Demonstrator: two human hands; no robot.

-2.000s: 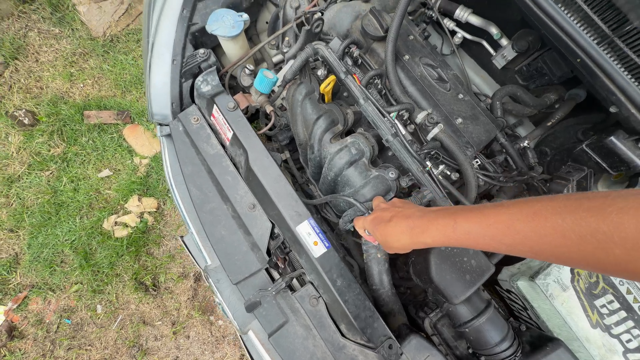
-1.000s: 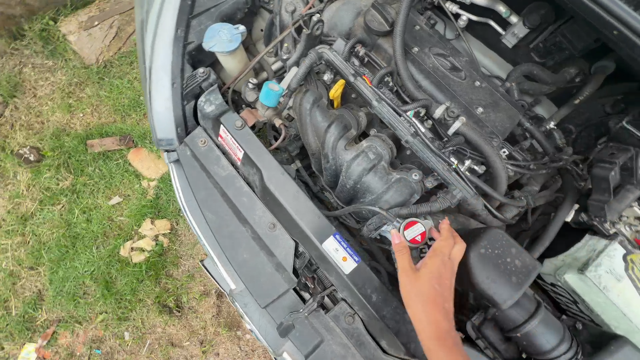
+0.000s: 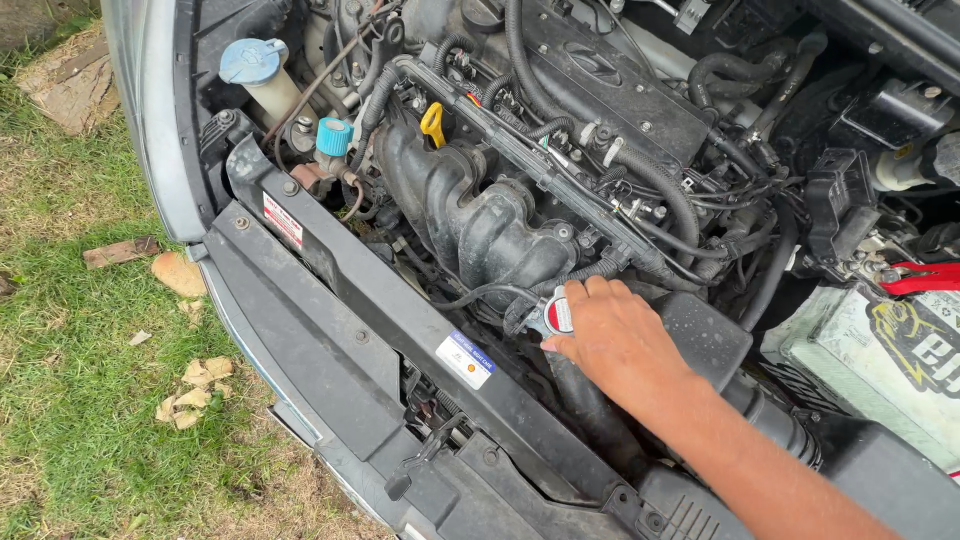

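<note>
My right hand [image 3: 626, 341] reaches in from the lower right, with thumb and fingers around the metal rim of a radiator cap [image 3: 559, 315] that has a red and white top. The cap sits on the metal filler neck [image 3: 535, 322], where a thin black hose [image 3: 487, 291] joins. Just above lies the black plastic intake manifold [image 3: 487, 232]. A thick radiator hose [image 3: 581, 397] runs down below the hand. My left hand is out of view.
The black radiator support panel [image 3: 397, 322] crosses below the manifold. A yellow dipstick handle [image 3: 433, 124], a blue cap [image 3: 334, 136] and a washer reservoir lid [image 3: 253, 61] stand at upper left. At right is the battery [image 3: 862, 360] with a red clamp [image 3: 926, 278].
Two seconds ago my hand covered the cap; one second ago its fingers were spread beside the visible cap. Now the fingers are closed around the cap's rim.
</note>
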